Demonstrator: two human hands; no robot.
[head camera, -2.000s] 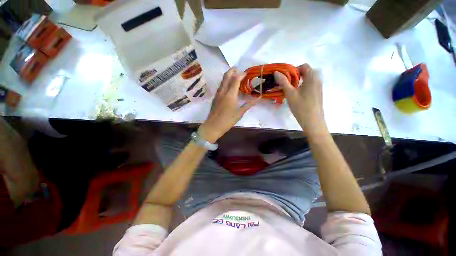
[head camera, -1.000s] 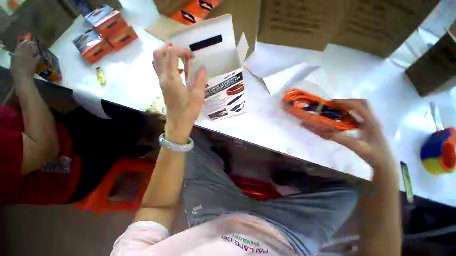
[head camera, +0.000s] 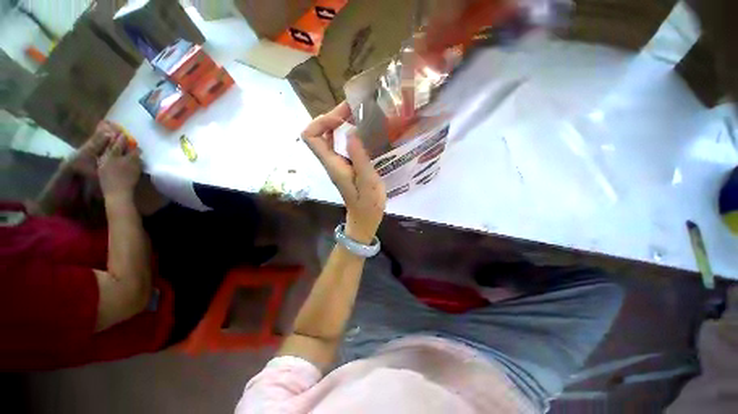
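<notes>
An open retail box (head camera: 417, 166) with printed cord pictures stands near the table's front edge. My left hand (head camera: 349, 166) is at its left side, thumb and fingers around a white flap. Blurred clear, shiny film (head camera: 414, 77) with orange behind it covers the box opening. A blurred orange and red mass (head camera: 473, 24) is at the top edge; whether it is the cord set cannot be told. My right hand cannot be made out.
Orange-topped boxes (head camera: 190, 73) stand at the back left. A brown carton (head camera: 364, 48) is behind the retail box. A yellowish strip (head camera: 700, 252) lies at the right front edge. Another person's hand (head camera: 120, 162) is at the left.
My left hand has come to the box flap. My right hand and the orange coil have left the right side of the table. Blurred film and orange now show above the box. The view has shifted.
</notes>
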